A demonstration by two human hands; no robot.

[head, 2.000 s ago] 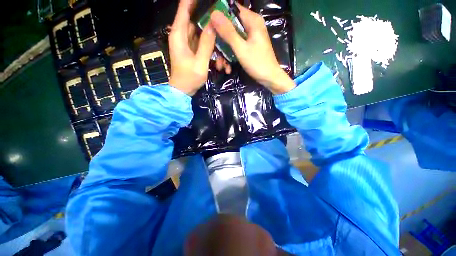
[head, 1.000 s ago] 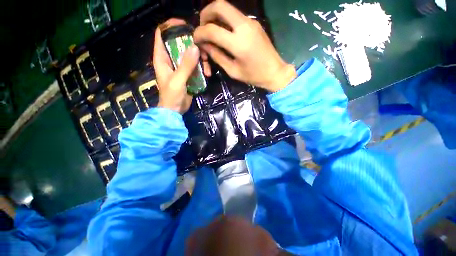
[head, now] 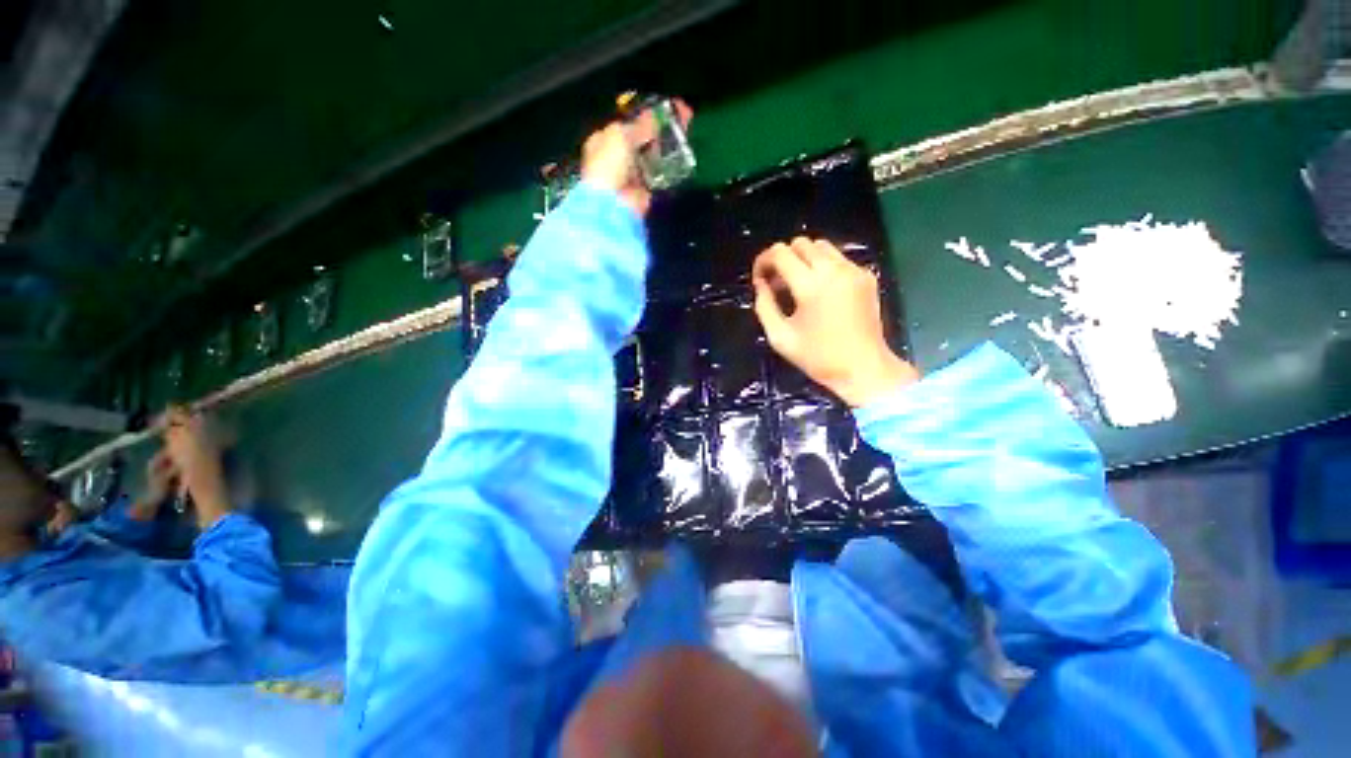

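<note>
My left hand point(head: 619, 157) is stretched far forward over the green belt and grips a small metal-framed green handset unit point(head: 667, 144) at its left side. My right hand point(head: 824, 314) is above the black pocket tray point(head: 741, 471), fingers curled, with thumb and index forming a loop. Whether it holds something small cannot be told. The tray's near pockets show glossy and wrinkled. My left sleeve hides the tray's left part.
Metal-framed units point(head: 436, 246) are spaced along the green conveyor belt point(head: 948, 74). Small white strips point(head: 1156, 279) lie in a pile right of the tray, beside a white block point(head: 1129, 373). Another person's hands point(head: 190, 456) are at the bench on the left.
My left hand has moved forward with the unit, from over the tray to over the belt. My right hand has come away from the unit. The view has shifted, showing more belt.
</note>
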